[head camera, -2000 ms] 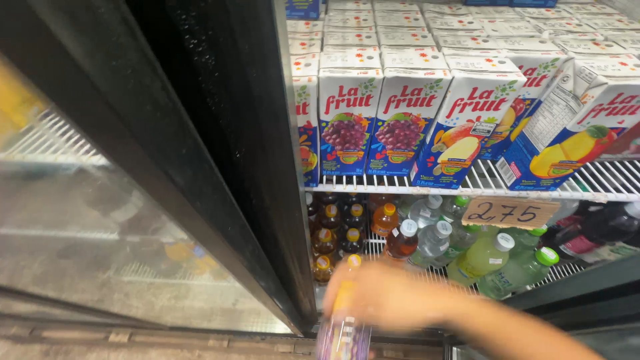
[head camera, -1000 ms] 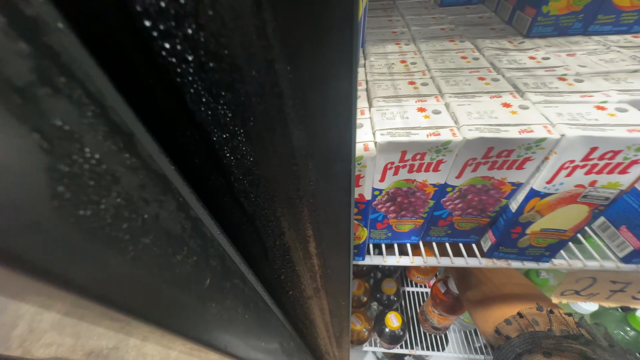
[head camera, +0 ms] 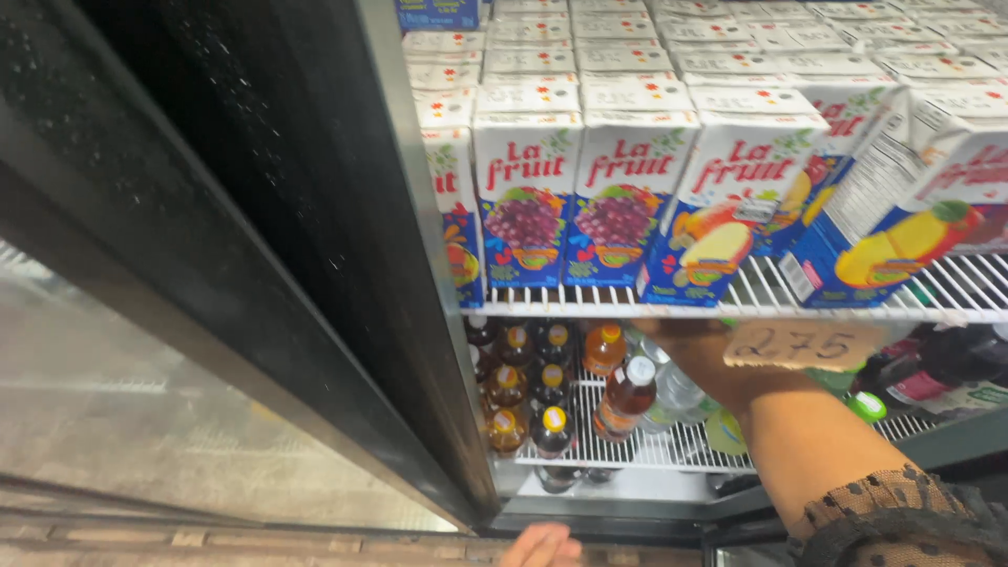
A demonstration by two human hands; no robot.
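Observation:
My right arm, in a black sheer dotted sleeve, reaches into the cooler under the upper wire shelf. Most of my right hand (head camera: pixel 681 339) is hidden by that shelf and the cartons; whether it holds anything does not show. Around it stand an orange drink bottle with a yellow cap (head camera: pixel 605 349), a reddish-brown drink bottle with a white cap (head camera: pixel 626 398) and clear bottles (head camera: pixel 679 392). Only the fingers of my left hand (head camera: pixel 542 545) show at the bottom edge, below the cooler's sill, and no object is visible in them.
Rows of La Fruit juice cartons (head camera: pixel 526 201) fill the upper wire shelf (head camera: pixel 551 303). A handwritten cardboard price tag (head camera: pixel 803 343) hangs at its front edge. Small dark bottles with yellow caps (head camera: pixel 553 429) stand below left. The black door frame (head camera: pixel 315 236) borders the opening.
Two seconds ago a blurred hand held a bottle with a purplish label in front of the lower shelf; that bottle is out of sight now. My right arm reaches deep under the upper shelf.

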